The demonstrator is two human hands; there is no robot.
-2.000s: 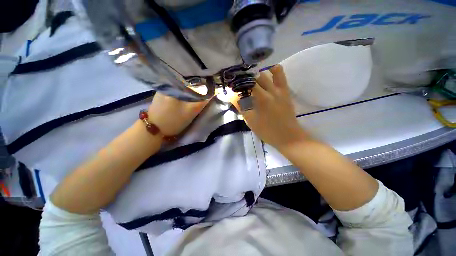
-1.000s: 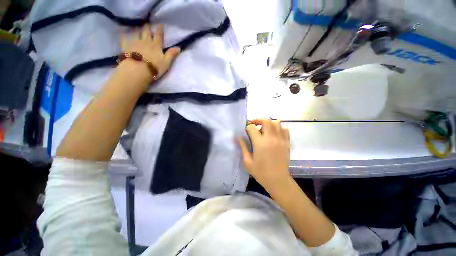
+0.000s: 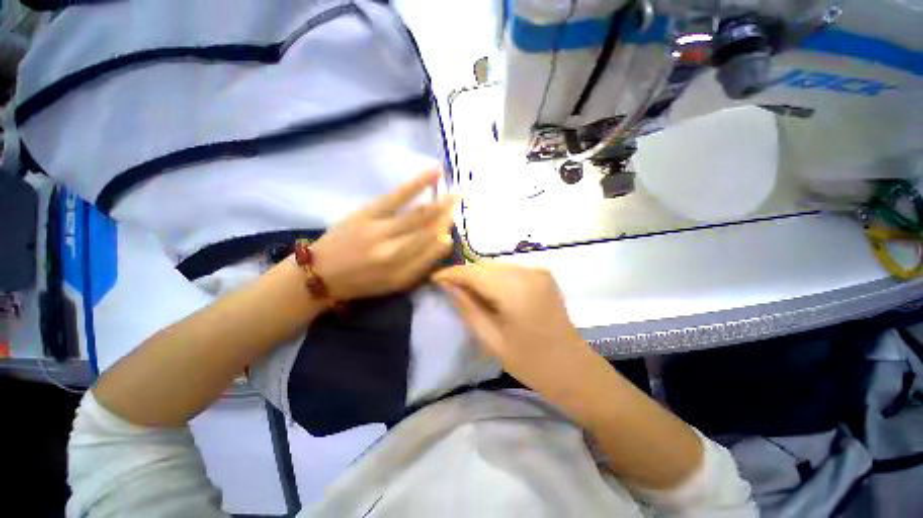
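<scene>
A pale grey-white garment piece with black stripes [image 3: 334, 167] lies left of the sewing machine [image 3: 648, 61], over the table toward my lap. A black panel [image 3: 354, 364] shows on its lower part. My left hand [image 3: 390, 243], with a beaded bracelet, lies on the cloth with fingers reaching its right edge. My right hand [image 3: 511, 309] pinches the cloth's right edge with thumb and finger, close beside my left fingers. The presser foot area [image 3: 572, 167] is right of the cloth, and no cloth lies under it.
The white table has a measuring scale [image 3: 708, 332] along its front edge. Yellow and green handles [image 3: 893, 248] lie at the right. A blue and white machine part [image 3: 89, 243] stands at the left. More striped garments [image 3: 810, 460] are piled at the lower right.
The garment came out from under the machine head and lies to its left. Since one second ago, my left hand moved down and right across the cloth to meet my right hand at its edge.
</scene>
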